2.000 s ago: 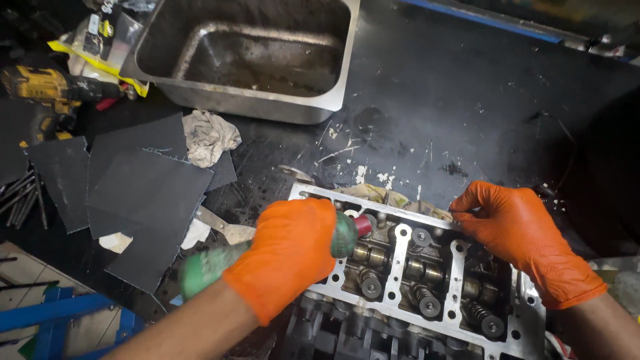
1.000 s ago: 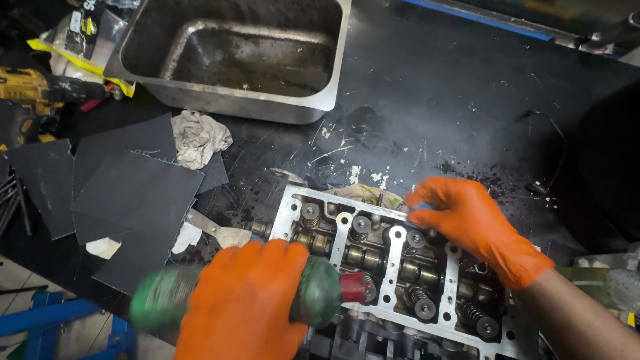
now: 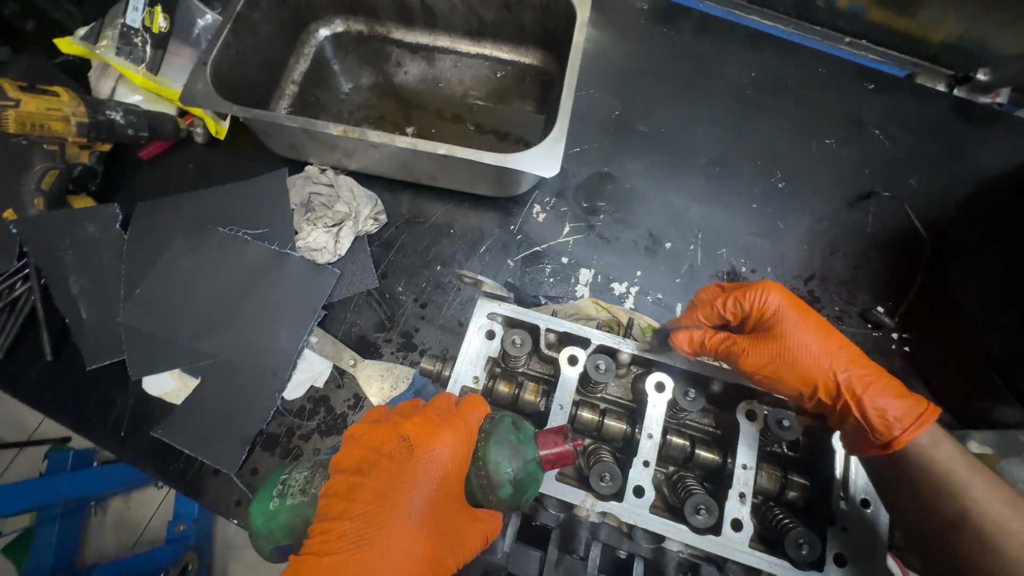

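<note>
Orange gloves cover both hands. My left hand [image 3: 408, 480] is wrapped round a green plastic bottle [image 3: 508, 460] with a red cap, tilted so that the cap lies over an aluminium cylinder head [image 3: 656, 432]. Valve springs [image 3: 604, 472] and a camshaft [image 3: 600, 422] show between the head's cross-webs. At the head's far edge, my right hand [image 3: 744, 344] pinches a small dark piece [image 3: 660, 339], too small to name, between thumb and fingers. A stained cloth [image 3: 592, 312] lies behind that edge.
A steel basin [image 3: 384, 136] stands at the back. On the left are a yellow cordless drill [image 3: 48, 116], dark abrasive sheets [image 3: 232, 296], a crumpled rag [image 3: 336, 212] and a scraper [image 3: 376, 376]. A blue metal frame [image 3: 80, 488] is at the lower left.
The bottle was over the head's left end two seconds ago and is still in my left hand. My right hand's fingers, more spread a second ago, now pinch at the far edge.
</note>
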